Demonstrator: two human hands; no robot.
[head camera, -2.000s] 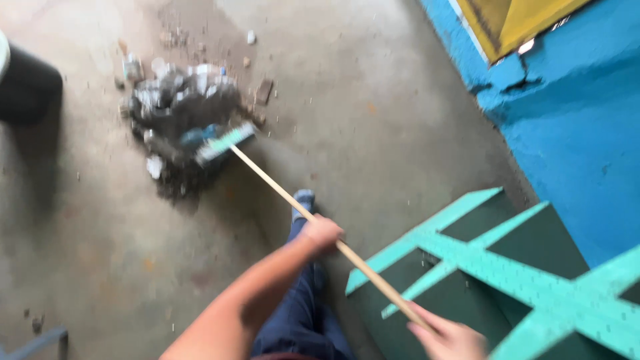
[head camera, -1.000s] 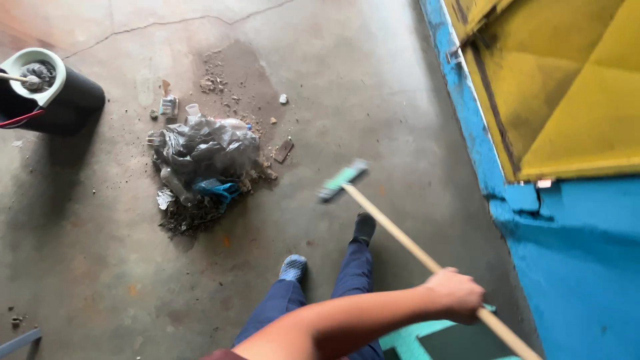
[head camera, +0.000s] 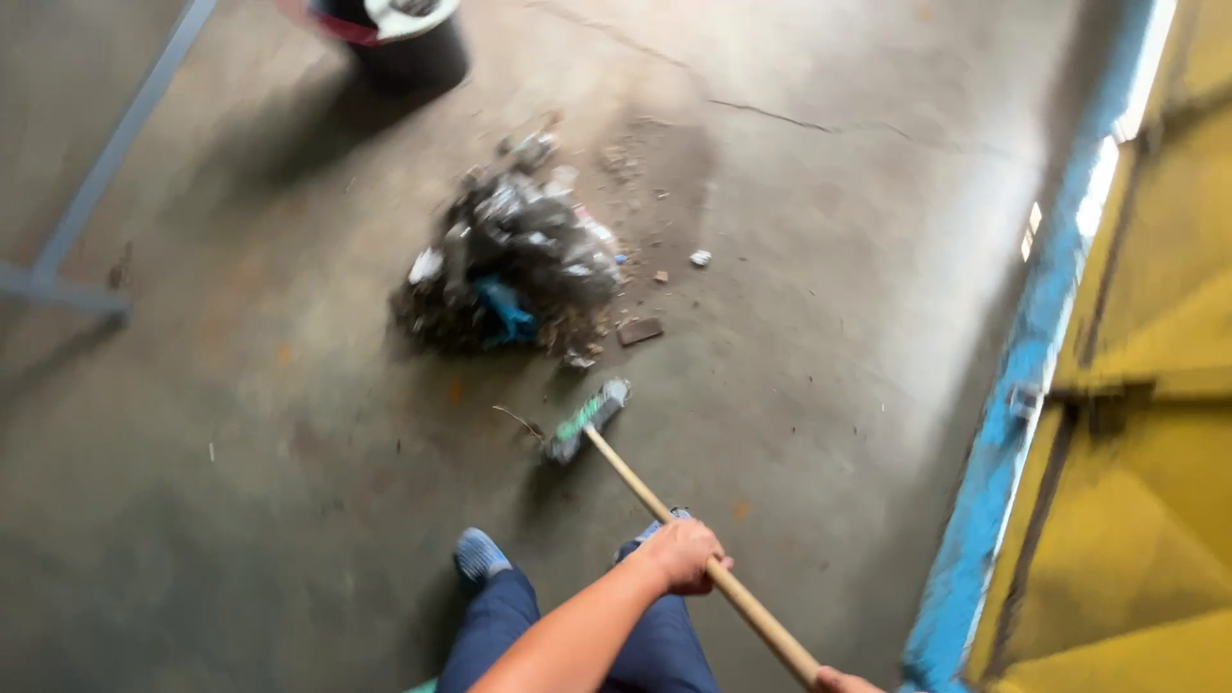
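A push broom with a wooden handle (head camera: 646, 492) slants across the lower middle of the head view. My left hand (head camera: 683, 556) is closed around the middle of that handle. Farther up the handle, at the bottom edge, part of my right hand (head camera: 843, 681) shows against the wood, mostly cut off by the frame. The green and grey broom head (head camera: 585, 420) is at the floor just below a debris pile (head camera: 539, 236), apart from it, with a thin twig at its left. Grey plastic, a blue plastic scrap (head camera: 504, 310) and dark dirt make up the pile.
A dark bucket (head camera: 414, 63) with a pale rim stands at the top left. A grey metal frame (head camera: 87, 183) is at the far left. A blue wall edge (head camera: 1001, 423) and yellow metal door (head camera: 1136, 481) run along the right. My feet are below the broom head.
The broom head was against the pile two seconds ago, then off to its right, and is now just below it. My right hand has come back into view. The view has shifted.
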